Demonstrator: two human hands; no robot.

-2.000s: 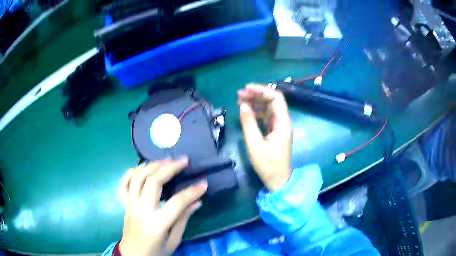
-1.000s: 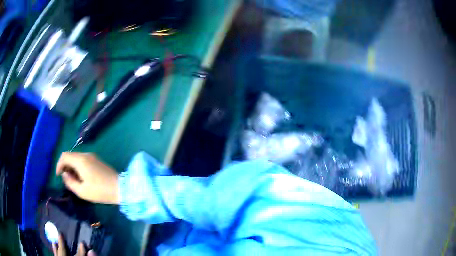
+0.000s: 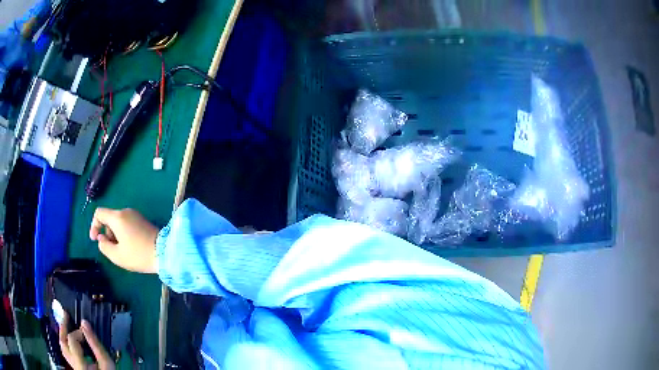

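The black blower fan module [image 3: 69,293] lies on the green bench at the lower left, its pale round label partly hidden by my fingers. My left hand [image 3: 83,345], cut off by the bottom edge, has its fingers and thumb on the module, beside a long black strip [image 3: 103,321] that looks like the duct cover. My right hand [image 3: 126,238] is above the bench just beyond the module, fingers curled in; the inside of the palm is hidden. The black electric screwdriver [image 3: 119,141] lies on the bench beyond my right hand, bit towards it.
Blue parts bin [image 3: 54,224] at left, with the white screw feeder [image 3: 59,124] beyond it. Black modules [image 3: 119,25] with red wires lie at the top left; one white plug [image 3: 157,164] hangs near the screwdriver. A green crate [image 3: 455,249] with clear plastic bags [image 3: 390,170] stands right of the bench edge.
The view has swung right and sharpened, bringing in the floor crate. My right hand has curled its fingers more closed than at first. My left hand stays at the module.
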